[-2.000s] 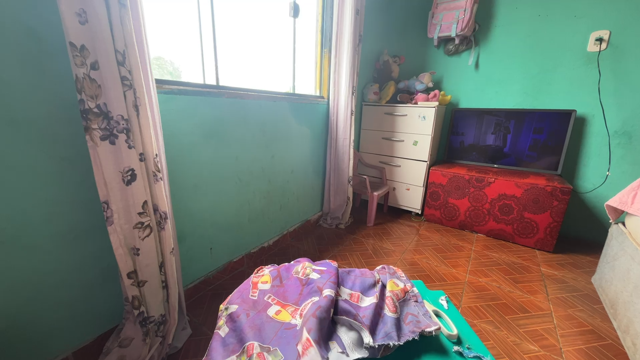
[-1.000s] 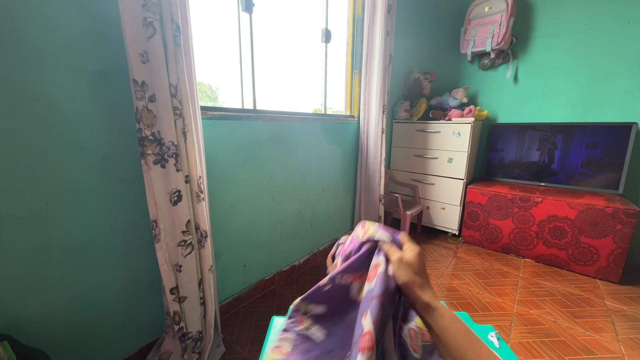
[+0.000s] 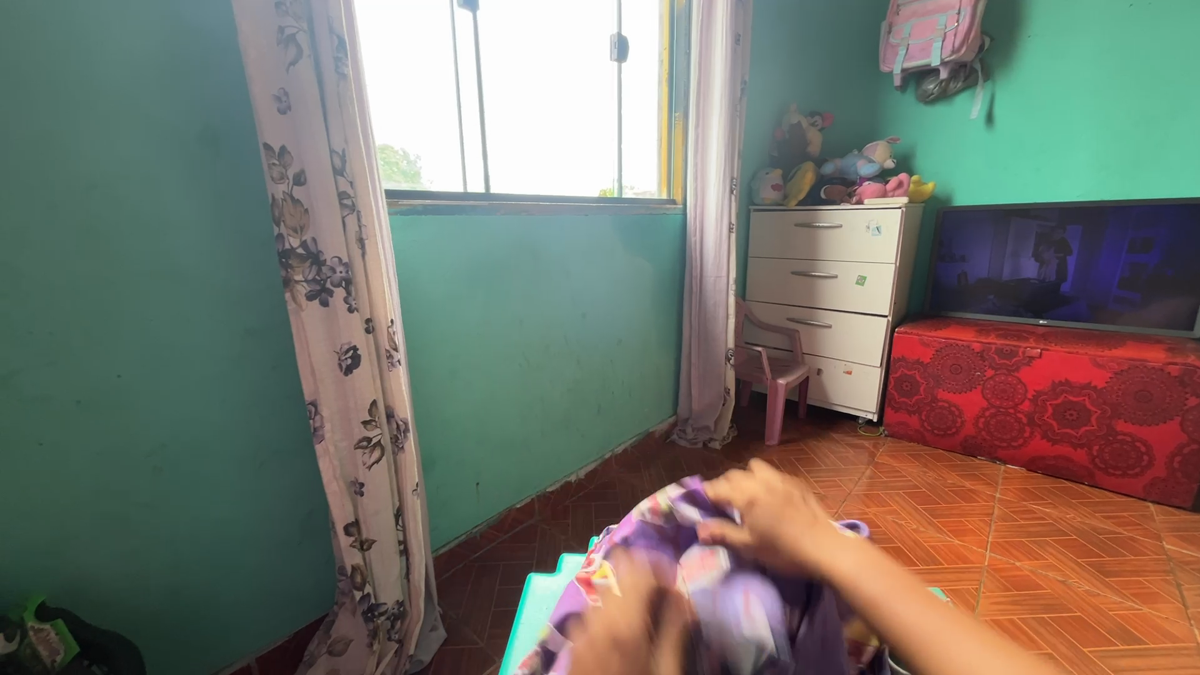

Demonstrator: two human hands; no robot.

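Observation:
A purple printed cloth (image 3: 684, 562) lies bunched over a turquoise surface (image 3: 536, 609) at the bottom middle of the head view. My right hand (image 3: 769, 511) grips the cloth's upper edge between thumb and fingers. Lower and to the left, my left hand (image 3: 633, 619) is on the near part of the cloth, blurred by motion; how its fingers are set cannot be made out. The cloth covers most of the turquoise surface. A small part of a round rim (image 3: 898, 664) shows at the cloth's lower right.
A floral curtain (image 3: 352, 375) hangs left of the window. Beyond the tiled floor (image 3: 937, 525) stand a pink plastic chair (image 3: 776, 370), a white chest of drawers (image 3: 820, 281) with stuffed toys, and a red patterned box (image 3: 1050, 403) bearing a television (image 3: 1059, 267).
Two seconds ago the cloth lay spread with no hands in view. My right hand then came in and took hold of it; now my left hand is on it too. The view has turned left.

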